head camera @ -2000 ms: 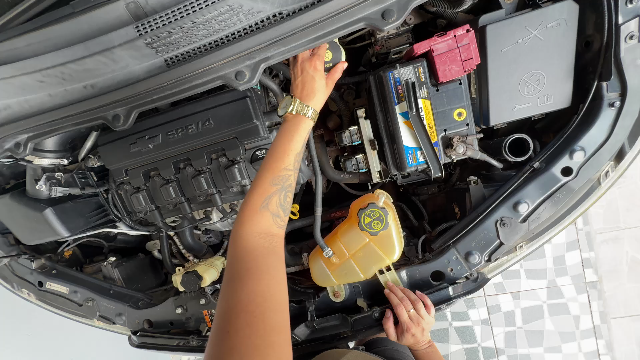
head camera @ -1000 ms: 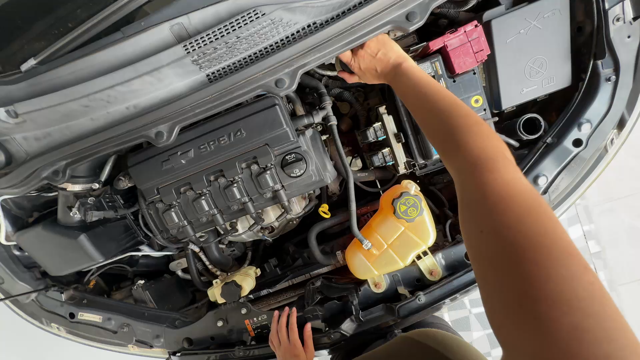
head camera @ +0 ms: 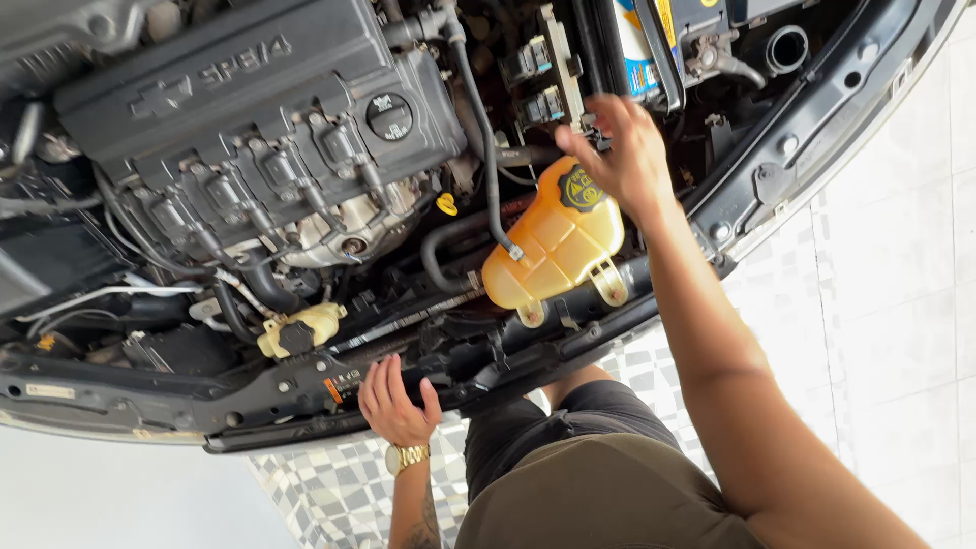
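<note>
Below the camera lies a car's engine bay. My right hand (head camera: 629, 152), slightly blurred, is over the upper right side of the orange coolant expansion tank (head camera: 553, 240), its fingers apart beside the tank's black cap (head camera: 581, 189). Whether its fingertips touch the bracket behind the tank, I cannot tell. Resting on the black front crossmember (head camera: 457, 381) is my left hand (head camera: 398, 400), fingers spread, with a gold watch (head camera: 407, 458) on the wrist. A black hose (head camera: 479, 130) runs down to the tank.
A black engine cover (head camera: 229, 84) with an oil filler cap (head camera: 390, 117) fills the upper left. Nearby are a yellow dipstick handle (head camera: 447, 203) and a pale reservoir with a black cap (head camera: 296, 336). Part of the battery (head camera: 640, 57) shows at the top.
My right hand has come from the rear of the bay, near the windshield cowl, toward the coolant tank. My left hand, at the rear two seconds ago, is now at the front edge. The view has shifted.
</note>
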